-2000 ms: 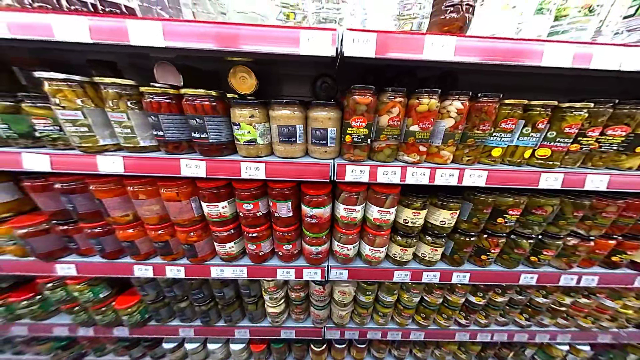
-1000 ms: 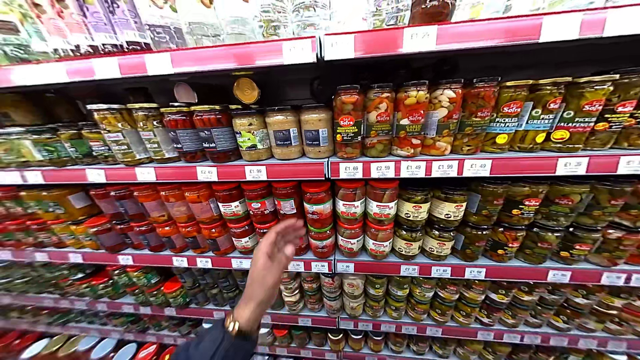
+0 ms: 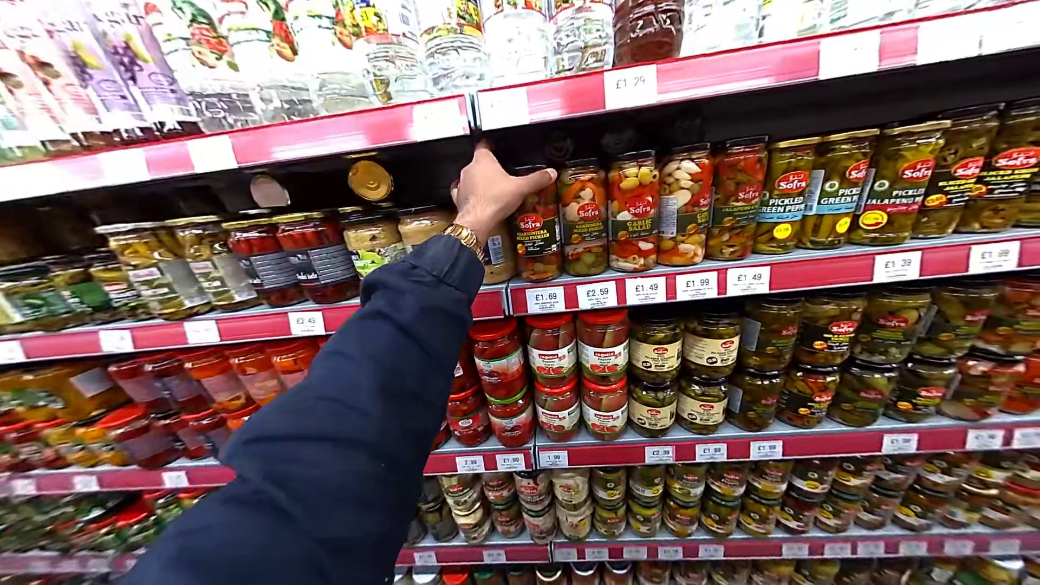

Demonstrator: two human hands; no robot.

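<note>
My left hand, with a gold-coloured bracelet or watch band at the wrist, reaches to the upper jar shelf from the lower left. Its thumb extends right across the top of a glass jar of mixed pickles; most of the fingers are hidden, so a grip cannot be confirmed. Just left, partly behind the hand, stands a jar with pale contents. Another mixed pickle jar and a garlic salad jar stand upright to the right. My right hand is out of view.
A red-edged shelf with bottles overhangs the jars closely. Below are stacked red-lidded jars and pale-labelled pickle jars. Two round lids, one gold, show behind the jars at left. Price tags line the shelf edge.
My left hand, absent two seconds ago, was in front of the lower red-lidded jars one second ago. It has moved up to the pickle jar on the upper shelf.
</note>
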